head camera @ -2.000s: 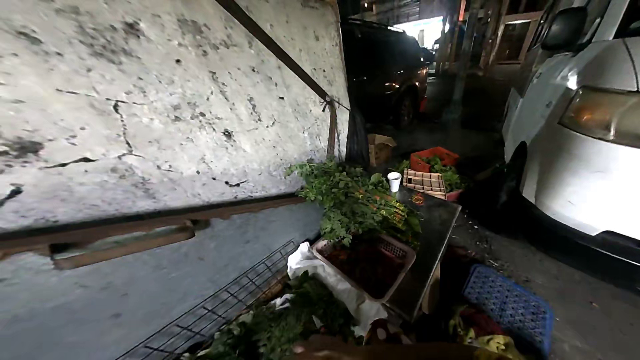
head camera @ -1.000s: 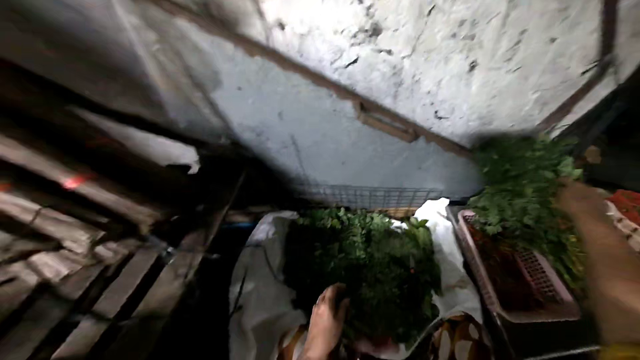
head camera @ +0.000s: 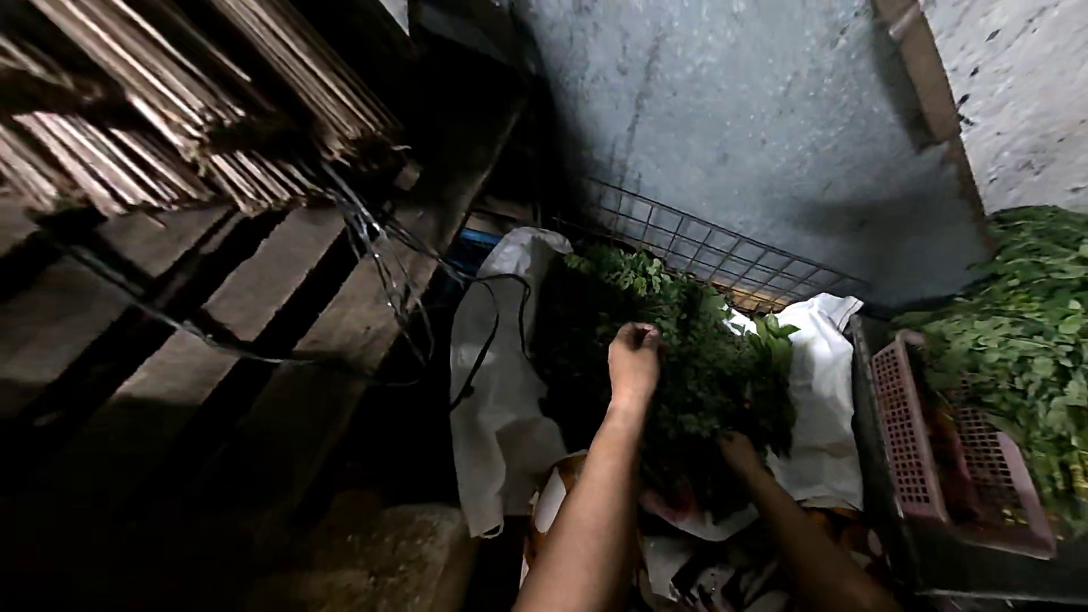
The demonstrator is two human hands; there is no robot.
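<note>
A white sack [head camera: 501,382] with its mouth spread wide holds a mass of leafy green sprigs [head camera: 705,357]. Over the middle of the greens is my left hand [head camera: 634,347], its fingers curled together; whether a sprig is pinched in them is too dark to tell. My right hand [head camera: 741,450] reaches into the lower right of the greens, its fingers hidden among the leaves. To the right, a pink plastic basket [head camera: 909,433] holds dark reddish contents. Leafy bunches with yellowish stems [head camera: 1028,314] lie over and beside that basket.
Wooden slats [head camera: 255,297] fill the left, with bundled sticks [head camera: 297,76] and loose dark straps [head camera: 374,229] on them. A wire grid [head camera: 697,238] leans by the grey wall [head camera: 748,110] behind the sack. The basket rests on a dark surface [head camera: 986,582] at the right.
The view has swung left and down. My right hand, at the leafy bunches by the pink basket one second ago, is now in the sack's greens. My left hand remains over the greens.
</note>
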